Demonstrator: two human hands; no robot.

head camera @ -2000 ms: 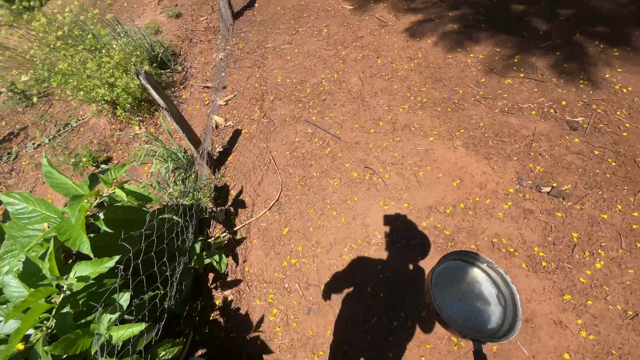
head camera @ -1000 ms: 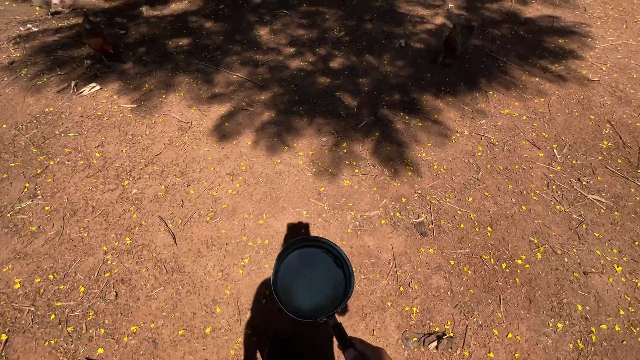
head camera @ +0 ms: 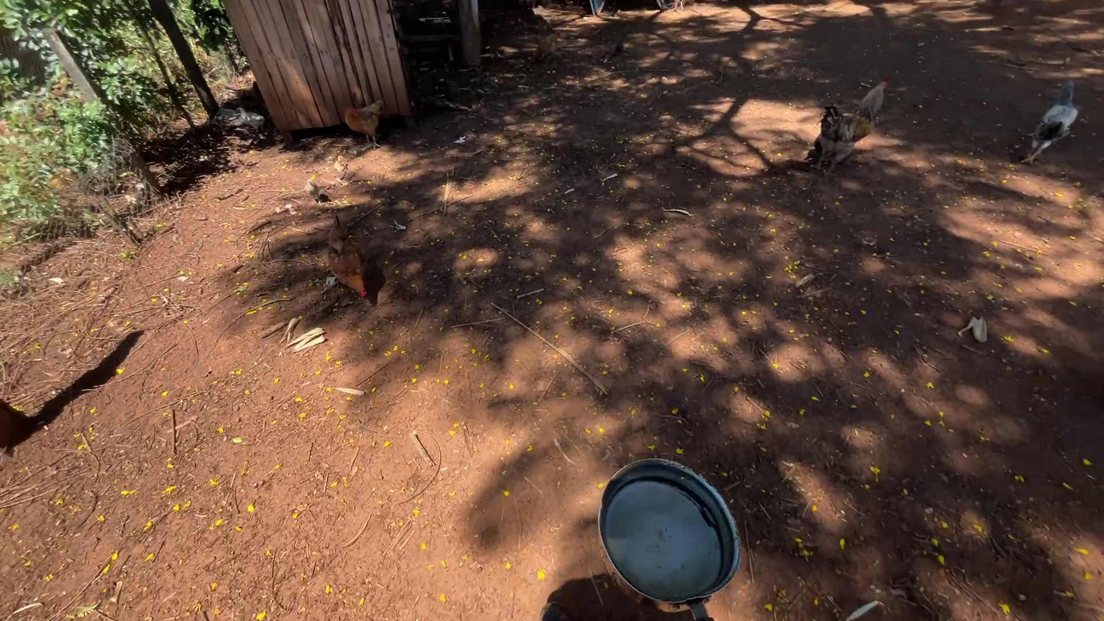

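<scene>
A round metal saucepan (head camera: 668, 535) is held out over the red dirt at the bottom, right of centre. Cloudy liquid appears to lie inside it. Its dark handle (head camera: 699, 611) runs off the lower edge of the view, so the hand on it is out of sight. My left hand does not show either. A reddish-brown hen (head camera: 347, 259) pecks at the ground ahead to the left, with a small chick (head camera: 316, 191) beyond it.
A wooden plank structure (head camera: 319, 60) stands at the back left, a brown hen (head camera: 364, 119) beside it. Further right are a rooster (head camera: 845, 129) and a grey-white bird (head camera: 1054, 121). Plants and fence posts (head camera: 73, 65) line the left edge. Dry corn husks (head camera: 306, 339) and sticks lie about.
The view has swung up and ahead, bringing the birds and plank structure into sight. The hand seen on the pan's handle one second ago has left the view.
</scene>
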